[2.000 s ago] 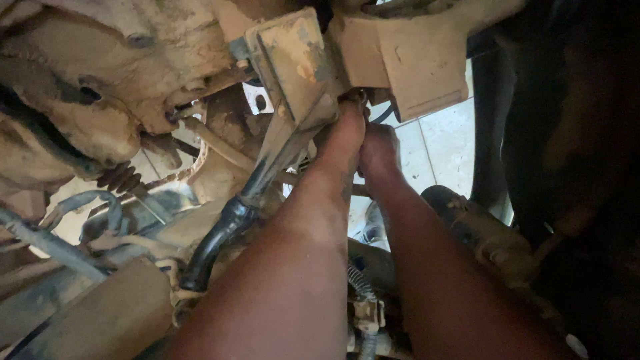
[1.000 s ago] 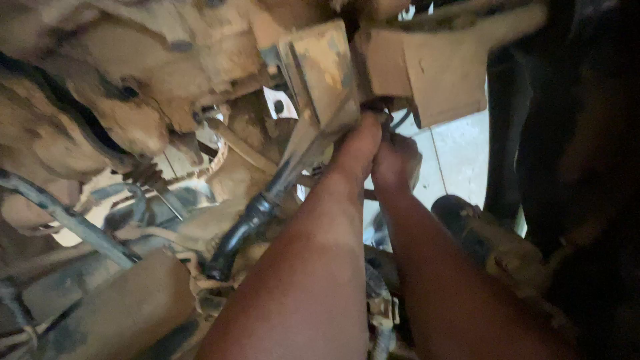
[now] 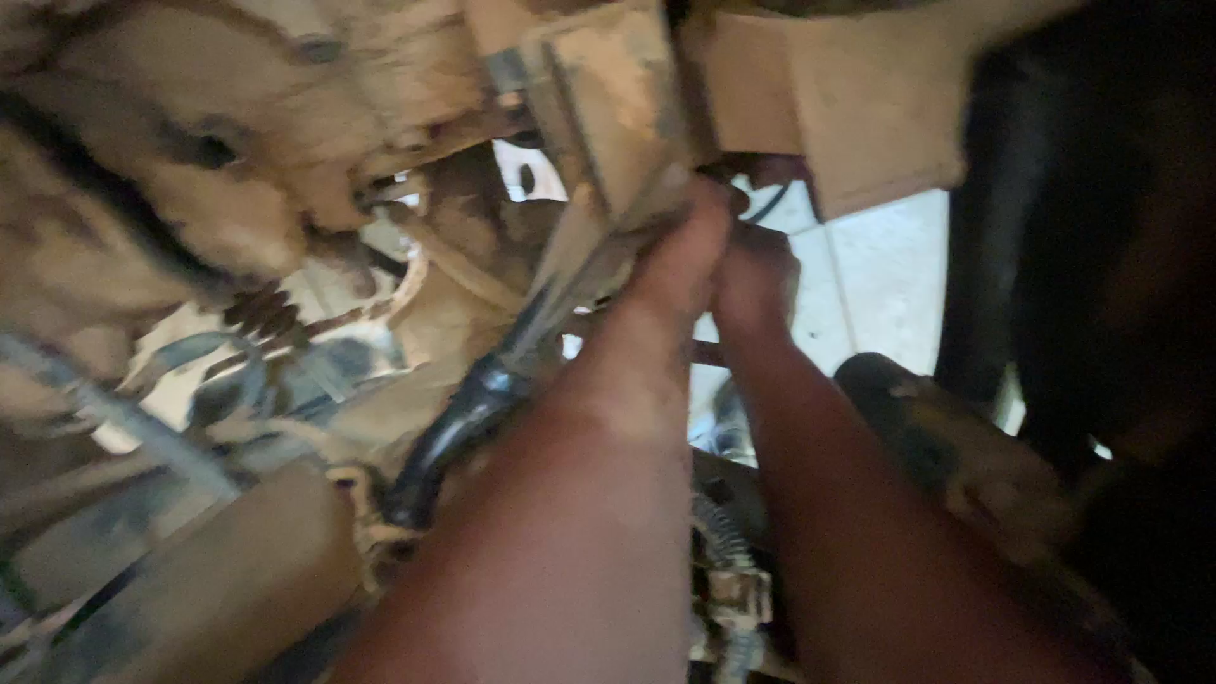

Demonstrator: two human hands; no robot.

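Observation:
Both my arms reach far forward among dusty vehicle parts. My left hand [image 3: 701, 217] is at the lower right edge of a dirt-coated metal bracket [image 3: 617, 104], its fingers largely hidden in shadow. Close against it on the right is my right hand [image 3: 757, 271], with bent fingers, below a boxy dusty metal part [image 3: 807, 104]. Blur and shadow hide whatever either hand may be gripping. A thin dark cable or hose [image 3: 771, 204] curves just above my right hand. From the bracket a black hose [image 3: 456, 427] runs down to the left of my left forearm.
A large dirt-covered casting [image 3: 285, 123] fills the upper left. At the right stands a dark, tyre-like surface [image 3: 1007, 218], with a dusty cylindrical part [image 3: 940, 437] beside my right forearm. A corrugated conduit [image 3: 720, 532] lies between the forearms. Pale floor tiles [image 3: 883, 285] show through a gap.
The view has shifted, so the parts and my arms appear farther right than two seconds ago. My hands stay close together beside the bracket.

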